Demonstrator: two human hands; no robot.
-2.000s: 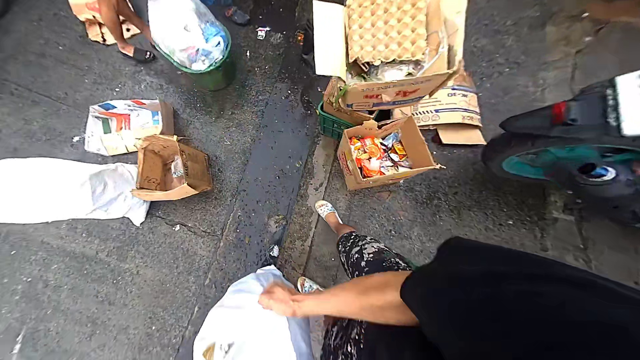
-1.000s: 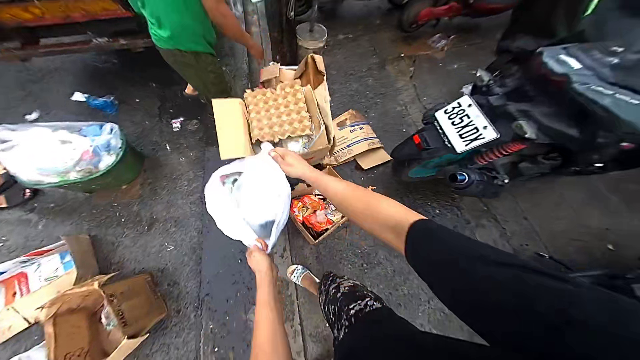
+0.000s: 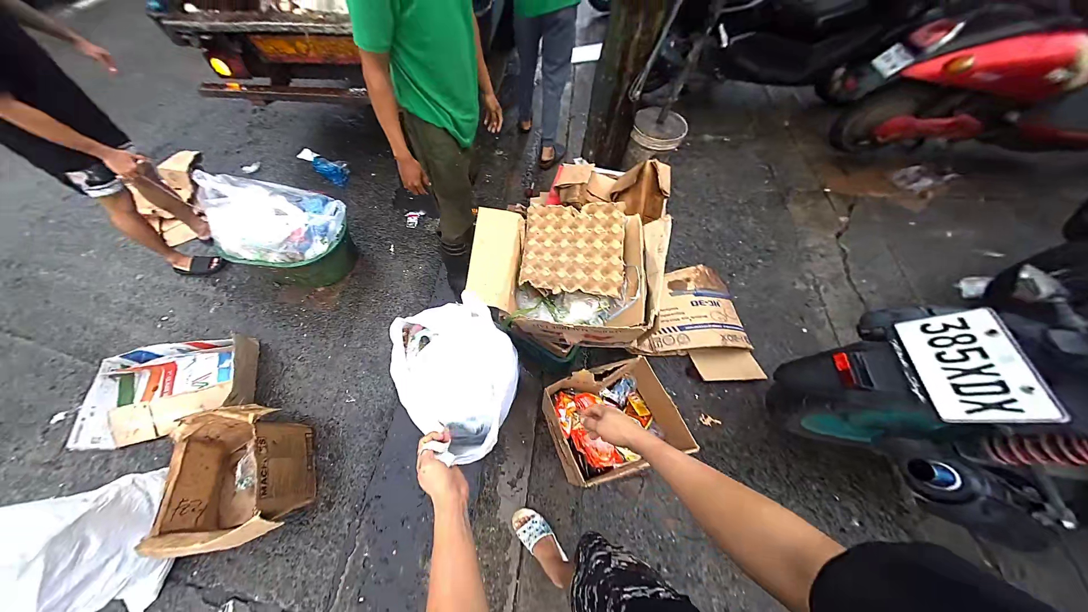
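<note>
My left hand (image 3: pixel 442 467) grips the edge of a white plastic bag (image 3: pixel 455 370) that holds rubbish. My right hand (image 3: pixel 614 425) is over a small open cardboard box (image 3: pixel 671 408) of orange and red wrappers (image 3: pixel 595 450); its fingers are bent, and whether they touch the wrappers is unclear. Just behind that box stands a large cardboard box (image 3: pixel 497 259) with a cardboard egg tray (image 3: pixel 574 248) on top and clear plastic bags below the tray. A flattened cardboard piece (image 3: pixel 697 319) lies to its right.
A motorcycle (image 3: pixel 850 399) stands at right. A green tub (image 3: pixel 319 268) with a full clear bag, opened boxes (image 3: pixel 289 467) and a white sack (image 3: pixel 93 527) are at left. People in green shirts (image 3: pixel 433 59) and a person in black (image 3: pixel 51 102) stand near a truck (image 3: pixel 280 51).
My right hand has let go of the white bag and moved to the small box of wrappers. My left hand still holds the bag. The view has shifted, showing more people and the truck.
</note>
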